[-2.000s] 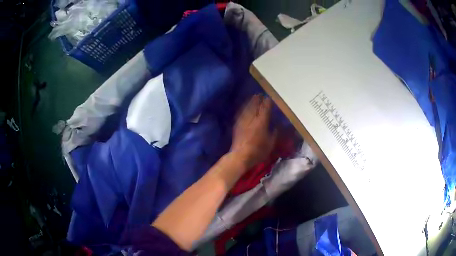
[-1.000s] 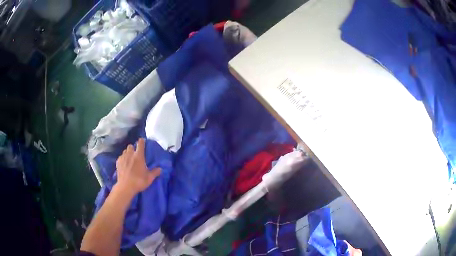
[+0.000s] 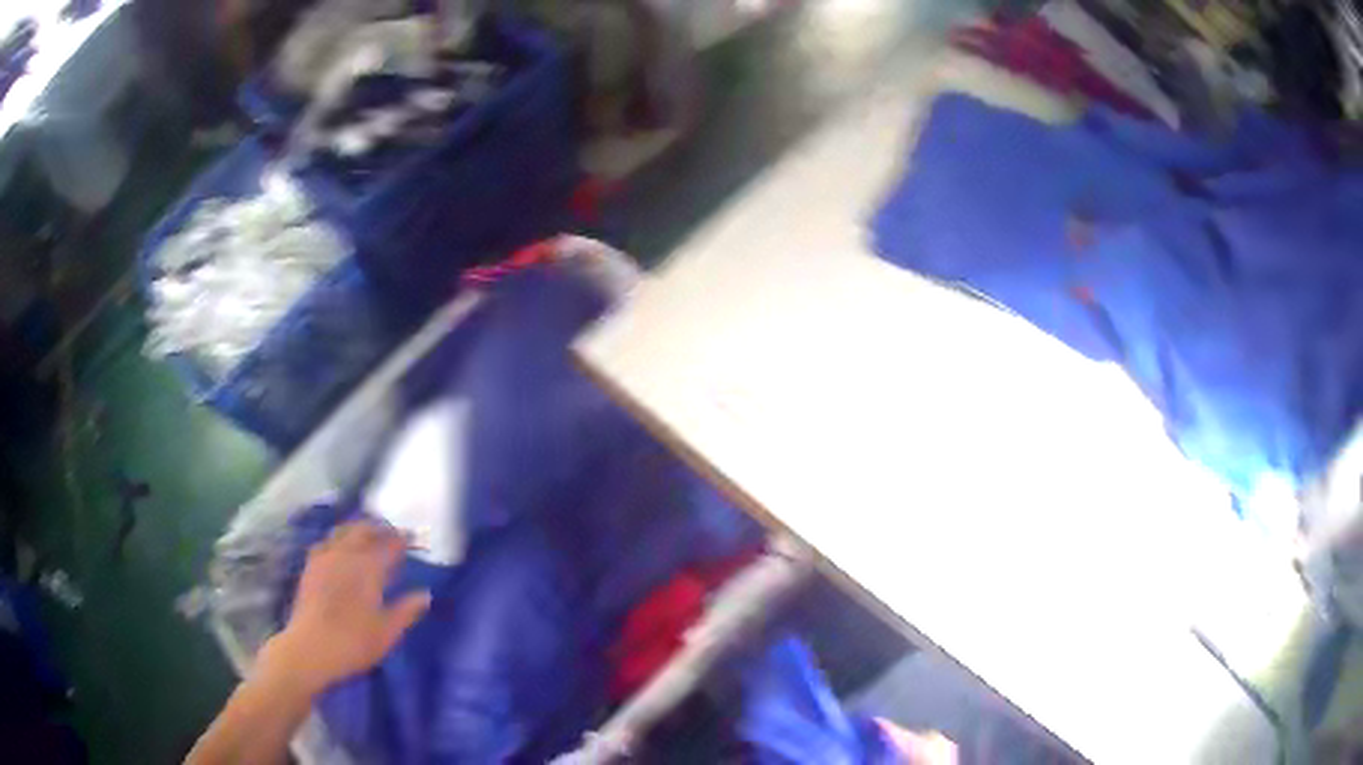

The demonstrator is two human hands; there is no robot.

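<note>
My left hand [image 3: 351,605] is at the lower left, palm down over the blue cloth pieces [image 3: 523,598] in the fabric bin. Its thumb is apart from the fingers, which reach the lower edge of a white piece [image 3: 423,478]. Whether the fingertips touch the cloth is blurred. A small skin-coloured patch at the bottom edge, beside a raised strip of blue cloth [image 3: 792,702], looks like part of my right hand [image 3: 922,743]. It is mostly cut off, and its grip cannot be made out. Red cloth [image 3: 658,628] lies at the bin's right side.
The pale machine table [image 3: 837,448] overlaps the bin's right side, with strong glare. A large royal blue garment piece [image 3: 1106,269] lies on it. A blue crate with white scraps [image 3: 247,284] and a second blue crate [image 3: 464,180] stand behind the bin. Green floor [image 3: 142,448] shows at left.
The view has swung, showing more table and crates. My left hand moved from the bin's right side to its left side, then stayed near the white piece. The raised blue strip has moved left in view.
</note>
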